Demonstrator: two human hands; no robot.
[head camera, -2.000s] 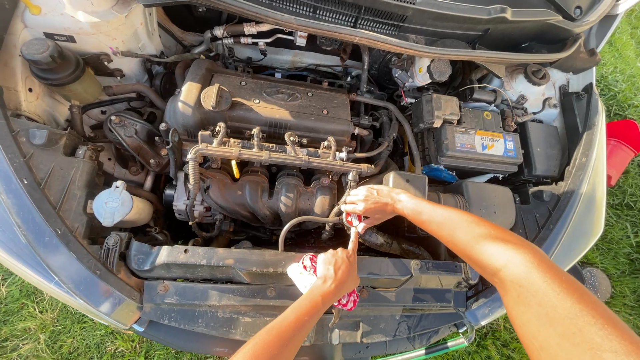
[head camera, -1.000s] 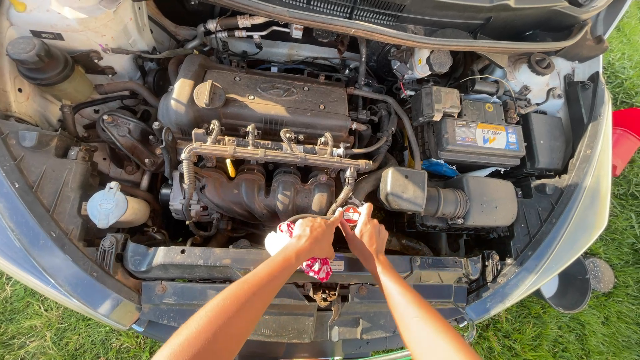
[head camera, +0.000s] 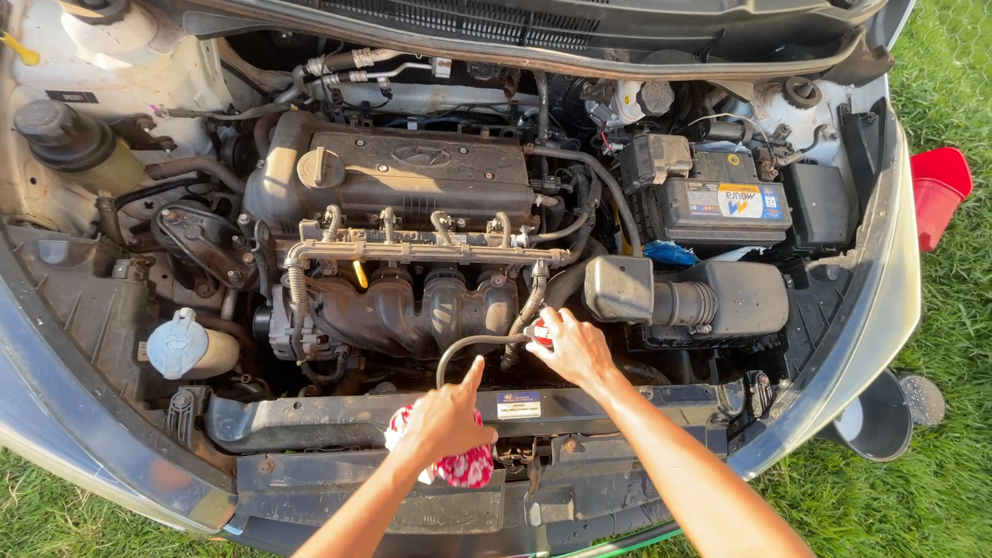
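My right hand (head camera: 572, 349) has its fingers on the red-marked radiator cap (head camera: 541, 333), at the end of a thin rubber hose (head camera: 473, 341), in front of the engine's intake manifold (head camera: 403, 310). Lower and to the left, my left hand (head camera: 449, 418) holds a bunched red and white patterned cloth (head camera: 465, 467) against its palm, its index finger stretched out toward the hose. This hand is over the black radiator support panel (head camera: 325, 418), beside a warning label (head camera: 518, 404). The hand hides part of the cloth.
Behind lies the engine cover (head camera: 426, 167) with its oil filler cap (head camera: 320, 168). A battery (head camera: 725, 201) and air filter housing (head camera: 744, 298) are at right, a blue-capped reservoir (head camera: 190, 349) at left. On the grass outside are a red container (head camera: 938, 194) and a dark bucket (head camera: 876, 418).
My left hand has moved away from the cap, down and to the left, with the cloth. My right hand stays at the cap; its fingers have shifted.
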